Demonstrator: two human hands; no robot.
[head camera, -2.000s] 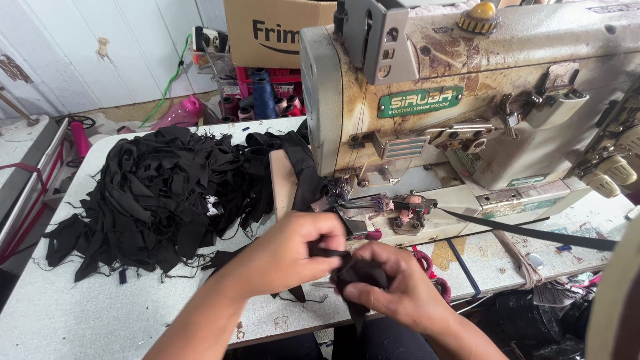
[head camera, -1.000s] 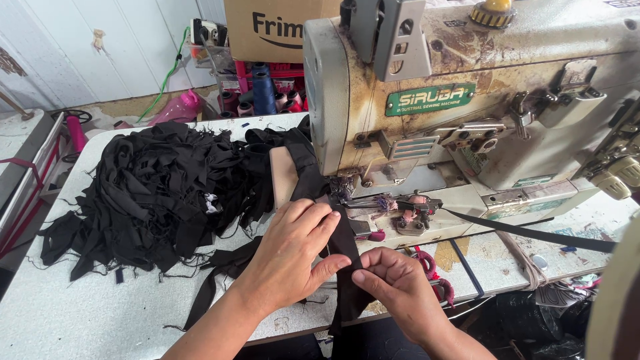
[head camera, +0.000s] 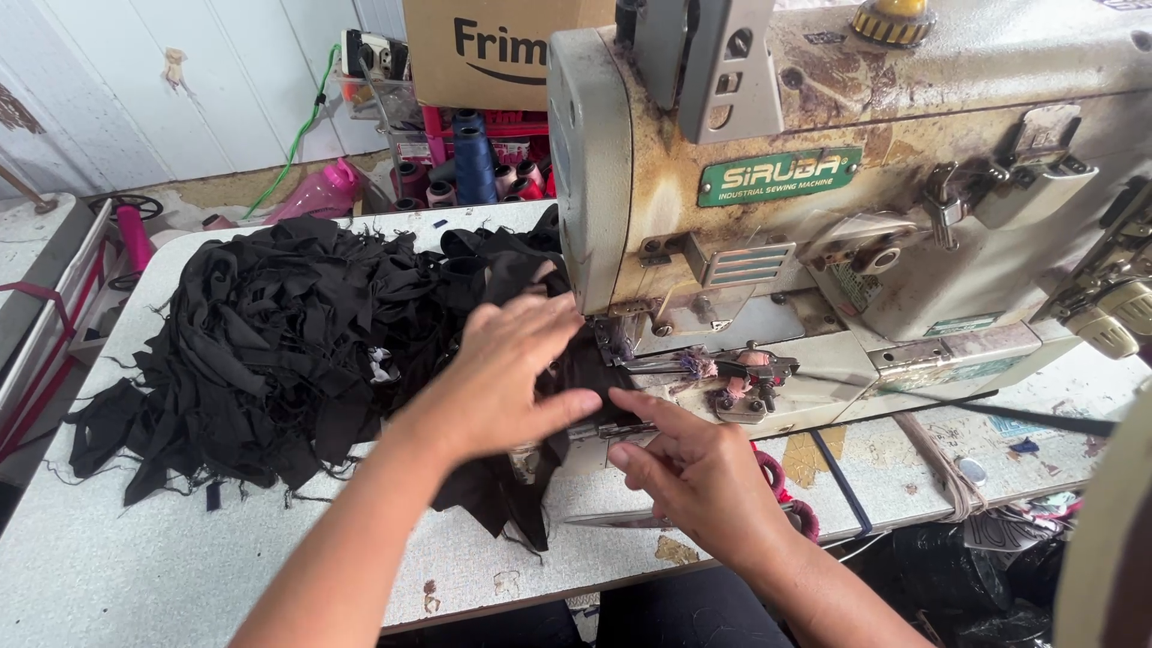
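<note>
My left hand (head camera: 504, 373) lies over a black fabric piece (head camera: 589, 382) just left of the presser foot area of the Siruba industrial sewing machine (head camera: 666, 207), fingers spread; whether it pinches the cloth is hidden. My right hand (head camera: 688, 468) is at the near edge of the machine bed, its index fingertip at the cloth's right side and its thumb apart. Black cloth hangs below my left hand onto the table. A big pile of black fabric strips (head camera: 270, 351) lies to the left. A black tape (head camera: 990, 409) runs from the right into the folder attachment (head camera: 756, 382).
Scissors with red-wrapped handles (head camera: 801, 517) lie partly under my right hand on the white table (head camera: 180, 558). Behind stand thread cones (head camera: 472, 162), a cardboard box (head camera: 486, 54) and a pink bottle (head camera: 319, 191). Black plastic bags (head camera: 945, 562) are below the right edge.
Both hands handled black cloth near the table's front edge two seconds ago. They have since moved up to the machine, with the cloth at the presser foot area. My right thumb and finger have parted.
</note>
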